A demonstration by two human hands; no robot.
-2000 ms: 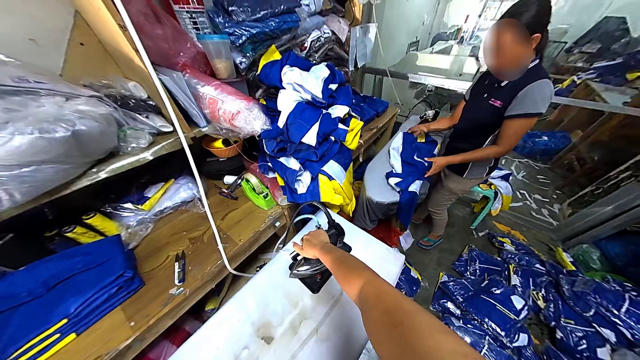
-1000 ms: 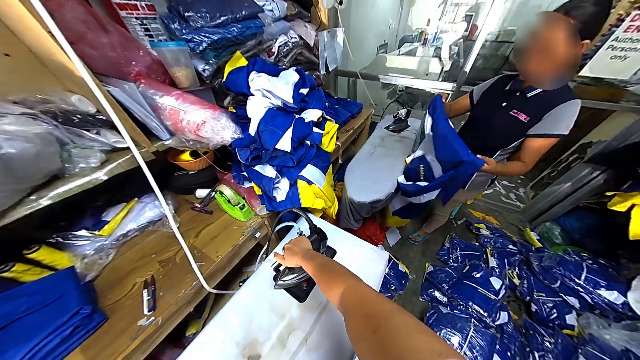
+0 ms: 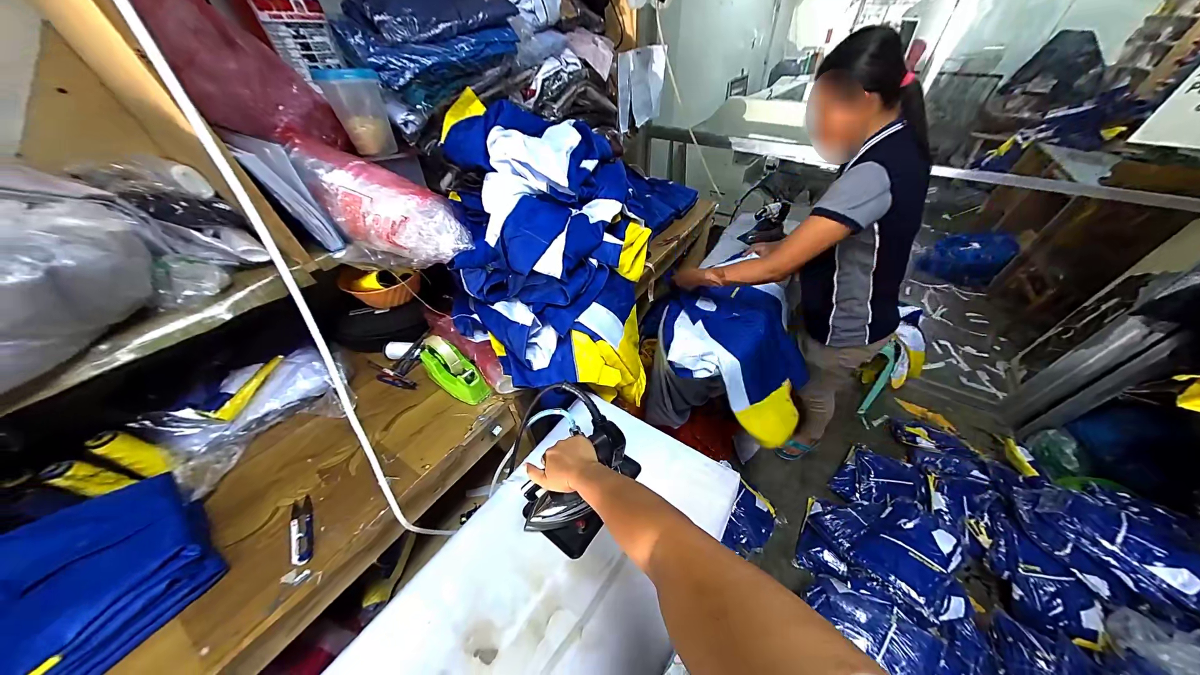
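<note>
My right hand grips the handle of a black steam iron, which rests on a dark pad at the far part of a white padded ironing table. A black cord and a pale hose rise from the back of the iron. The table's cover has brown stains near its middle. Beyond the iron lies a tall heap of blue, white and yellow garments. My left hand is not in view.
On the wooden shelf at left are a green tape dispenser, thread snips and folded blue fabric. A co-worker stands at another ironing board, beyond bagged garments on the floor. A white cable hangs in front.
The co-worker, who held a blue garment up a second ago, now leans over the other board with the garment spread on it. My right hand stays on the iron.
</note>
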